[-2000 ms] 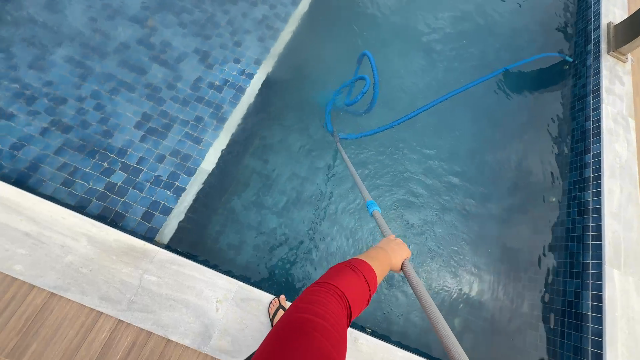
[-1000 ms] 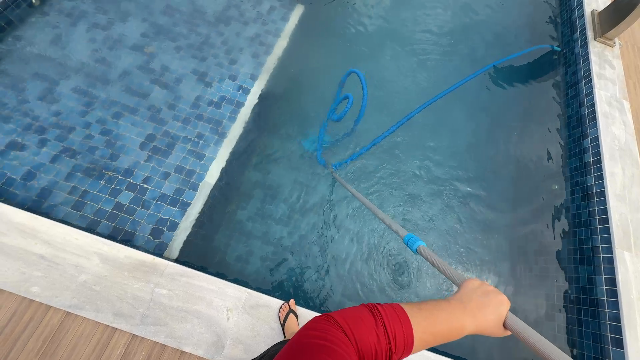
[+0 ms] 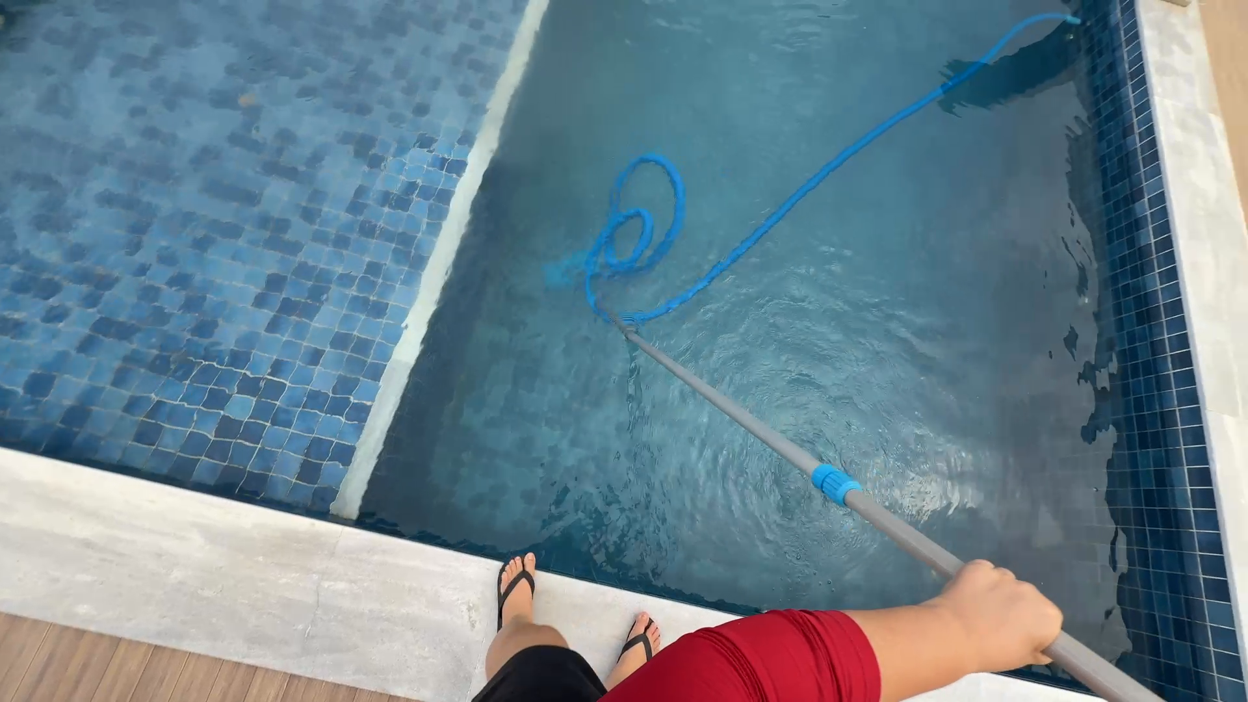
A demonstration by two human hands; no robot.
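My left hand point(image 3: 1004, 616), at the end of a red sleeve at the lower right, is closed around a grey telescopic pole point(image 3: 907, 536). A ribbed blue collar point(image 3: 836, 484) sits on the pole farther up. From my hand the pole slants to the upper left and meets the water beside a blue hose point(image 3: 780, 210). The hose curls into loops left of the pole's far end, then runs to the pool wall at the upper right. A blurred light-blue patch lies underwater by the loops. My right hand is not in view.
I stand in black flip-flops point(image 3: 515, 589) on the pale stone coping point(image 3: 195, 556), right at the water's edge. Wooden decking point(image 3: 117, 663) lies behind it. A white ledge point(image 3: 429, 283) divides the shallow tiled area from deeper water. A tiled wall point(image 3: 1155, 341) borders the right side.
My left hand has moved right with the pole, and the pole now lies at a flatter slant. The hose loops have opened somewhat. Both feet now show, where only one did earlier.
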